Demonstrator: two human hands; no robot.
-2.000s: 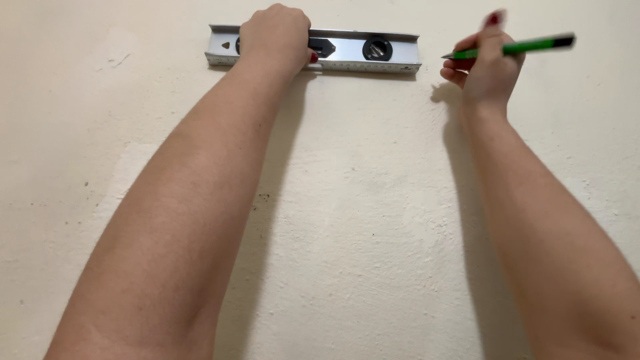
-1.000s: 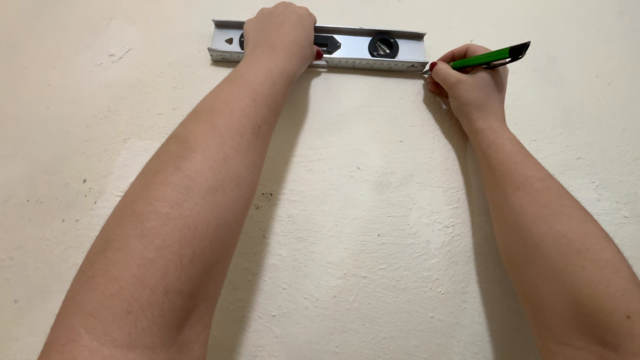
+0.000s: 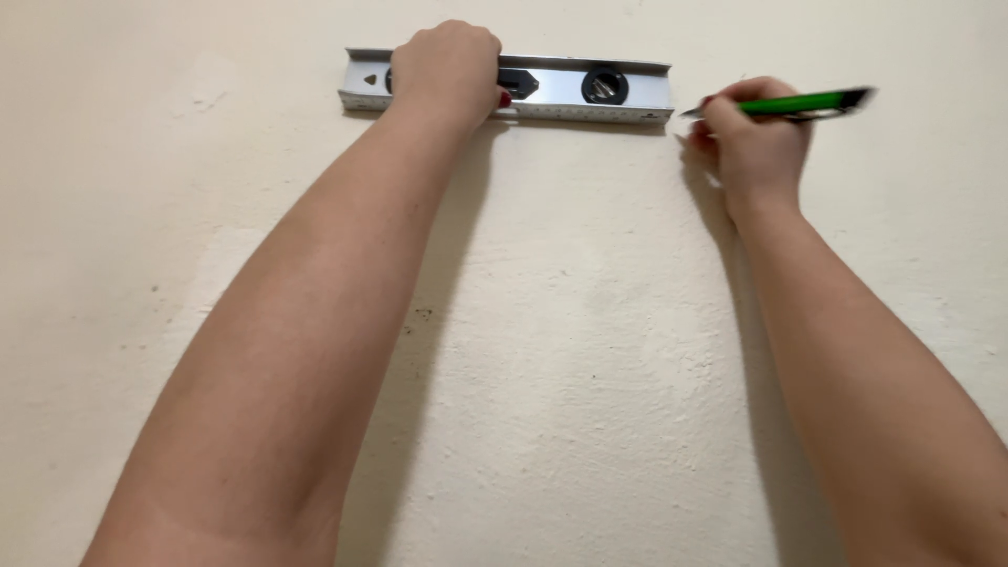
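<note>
A silver metal spirit level (image 3: 555, 82) with black-framed vials and a scale along its lower edge lies against the wall, tilted slightly down to the right. My left hand (image 3: 447, 75) grips it left of the middle and covers part of it, with the thumb at the lower edge. In my right hand (image 3: 760, 146) is a green and black pen (image 3: 799, 104), its tip pointing left, just off the level's right end. Whether the tip touches the wall cannot be told.
The cream, roughly plastered wall (image 3: 567, 354) fills the view. Small dark specks (image 3: 423, 313) show beside my left forearm, and both arms cast shadows on the wall.
Two seconds ago the pen was farther from the level; my right hand then brought its tip to the level's right end. Now the tip is slightly off that end. My left hand has kept its grip.
</note>
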